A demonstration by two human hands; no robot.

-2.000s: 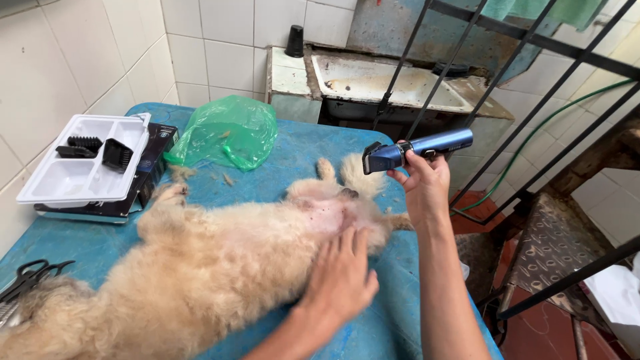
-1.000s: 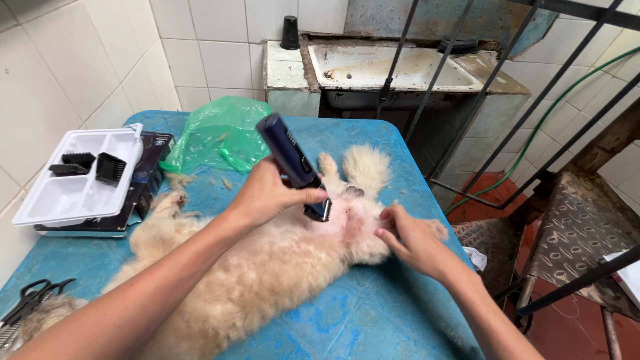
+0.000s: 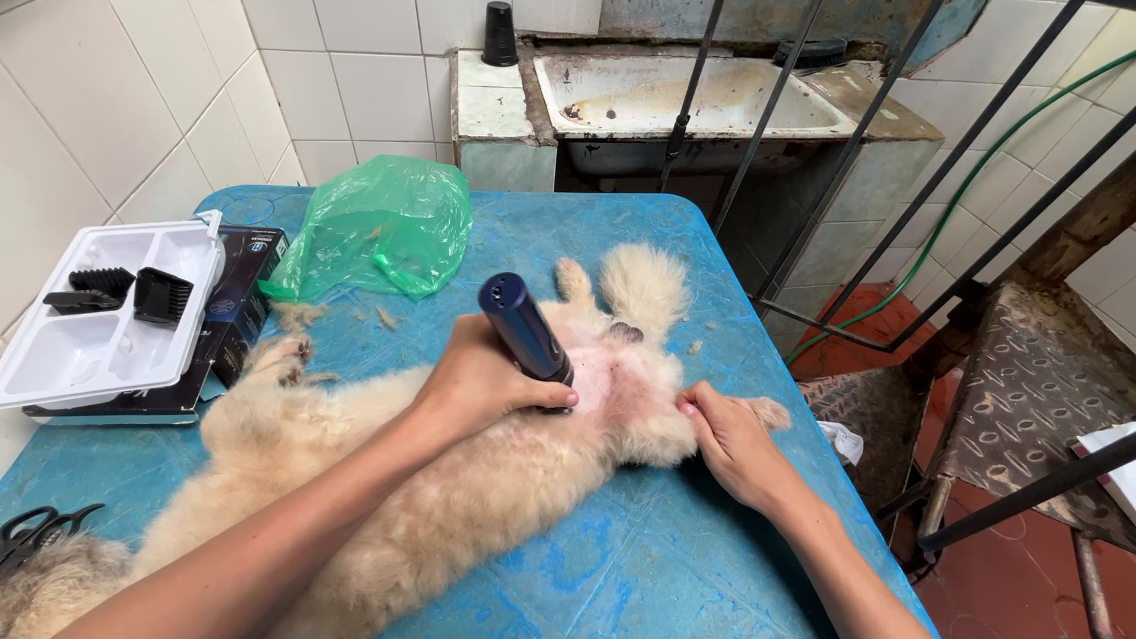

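A cream-coloured dog (image 3: pixel 497 479) lies belly up on the blue table (image 3: pixel 603 568), its tail at the far side and its head end at the lower left. My left hand (image 3: pixel 484 377) is closed around a blue cordless hair clipper (image 3: pixel 524 333), held steeply over the shaved pink belly; the clipper's head is hidden behind my thumb. My right hand (image 3: pixel 728 439) grips the dog's hind leg (image 3: pixel 768 413) near the table's right edge, thumb and fingers pinched on it.
A white plastic tray (image 3: pixel 58 355) with black clipper guards (image 3: pixel 162 295) rests on a dark box (image 3: pixel 240 306). Beyond it lies a green plastic bag (image 3: pixel 382 222). Scissors (image 3: pixel 40 532) lie at lower left. Metal bars (image 3: pixel 852 146) and a stained sink (image 3: pixel 692 93) stand beyond.
The clipper was raised in my right hand two seconds ago; my left hand now holds it at the belly. My right hand has moved to the hind leg. Since one second ago, the clipper has shifted slightly.
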